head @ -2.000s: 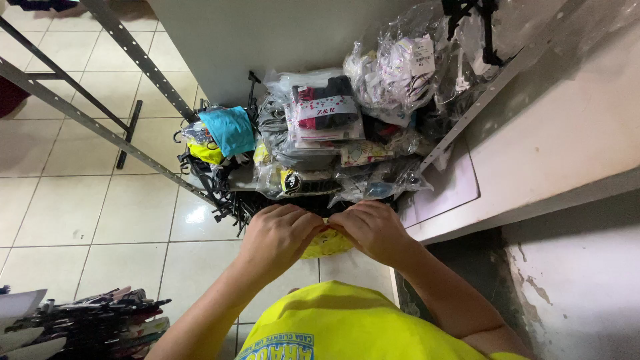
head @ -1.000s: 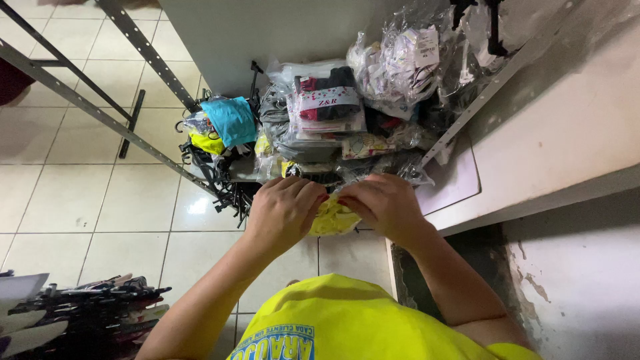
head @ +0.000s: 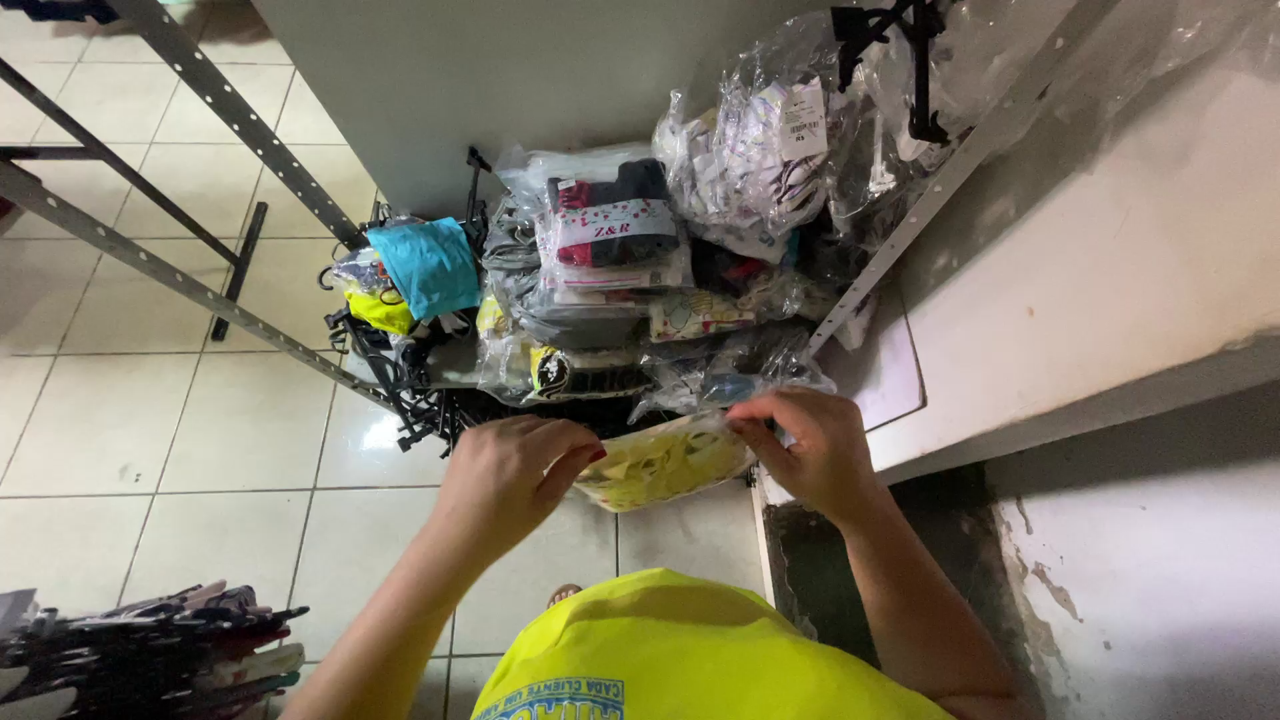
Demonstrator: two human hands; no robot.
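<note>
A clear plastic bag with yellow fabric inside [head: 665, 465] is stretched between my two hands, in front of the shelf. My left hand [head: 520, 465] pinches the bag's left corner between thumb and fingers. At its upper right corner, my right hand [head: 810, 445] grips the plastic the same way. Just beyond the hands lie bagged garments in a stack, the top one a dark and red folded garment with a printed paper band [head: 615, 222]. To its right sits a clear bag of white patterned clothing [head: 755, 160] with a tag.
Perforated metal shelf posts rise at left [head: 240, 125] and right [head: 920, 205]. Black plastic hangers [head: 385, 375] and a turquoise cloth [head: 425, 268] crowd the shelf's left end. More garments on hangers [head: 150, 650] are at lower left. A pale ledge [head: 1080, 270] runs along the right.
The yellow item, bunched between my hands before, is now spread out flat in its clear bag. My hands have moved apart.
</note>
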